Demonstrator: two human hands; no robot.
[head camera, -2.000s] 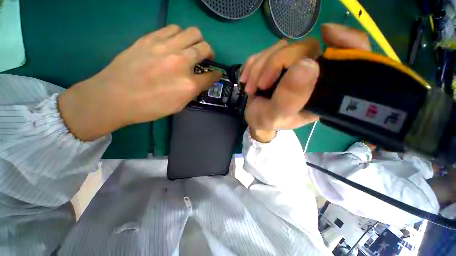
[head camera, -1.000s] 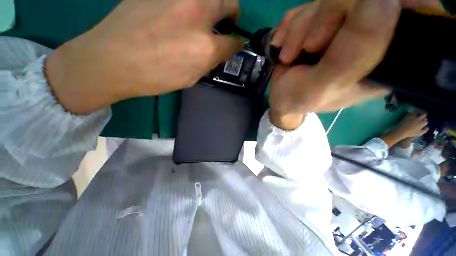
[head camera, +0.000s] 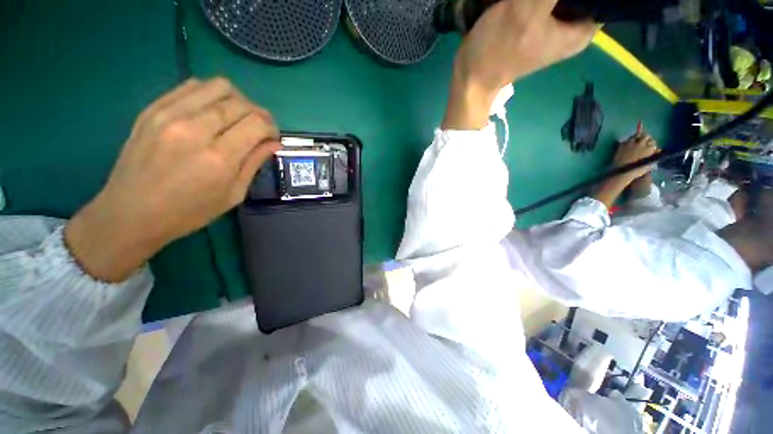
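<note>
The black housing (head camera: 305, 263) lies on the green mat, its lower end at my lap. The inner module (head camera: 303, 173) with a white QR label sits in the recess at its far end. My left hand (head camera: 191, 153) rests at the housing's upper left edge, fingertips at the recess; its fingers hide that corner. My right hand (head camera: 517, 42) is at the top of the picture, around the dark electric screwdriver (head camera: 462, 15), which is partly cut off by the edge. The driver tip points left, over the right screw tray (head camera: 397, 30).
A second round screw tray (head camera: 275, 24) is at the top left of centre. A dark lump of parts (head camera: 583, 120) lies on the mat at right. A black cord (head camera: 576, 193) crosses the right side. A neighbouring worker's hands (head camera: 636, 153) and white sleeves are at right.
My right hand has moved up and away from the housing with the screwdriver. My left hand has shifted to the housing's left edge. The recess is uncovered, and both trays show again.
</note>
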